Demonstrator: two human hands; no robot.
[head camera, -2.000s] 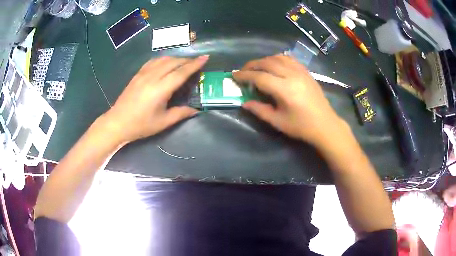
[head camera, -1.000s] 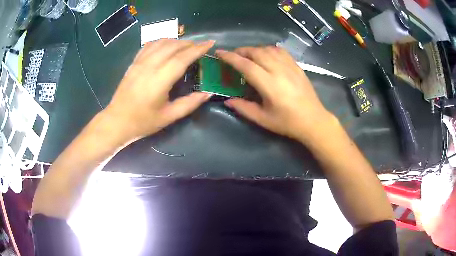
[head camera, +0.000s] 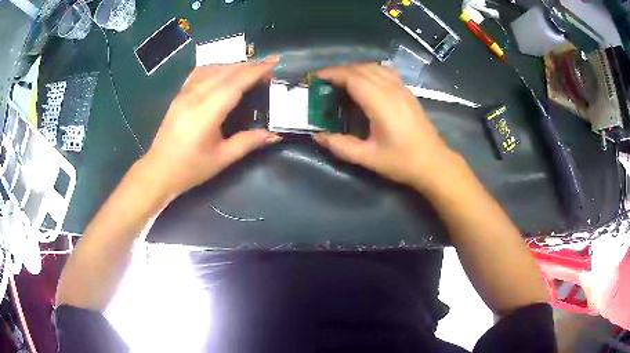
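A green circuit board (head camera: 322, 105) with a white panel (head camera: 288, 107) at its left part lies between my two hands over the middle of the mat. My left hand (head camera: 214, 124) grips the board's left end, thumb at the near edge and fingers at the far edge. My right hand (head camera: 387, 120) grips the right end the same way. Both hands are bare. Dark parts show beside the board at both ends, partly hidden by the fingers.
Two screen modules (head camera: 162, 46) (head camera: 221, 50) lie at back left, a phone frame (head camera: 421, 29) at back right. A black battery (head camera: 502, 131), a red-yellow screwdriver (head camera: 483, 34), a pale pointed strip (head camera: 445, 96) and a dark corded tool (head camera: 557, 162) lie right. A white rack (head camera: 34, 162) stands left.
The board showed a pale patch at its right part, then a plain green face; now a white panel shows at its left part. Both hands stay around it, slightly farther back than at first.
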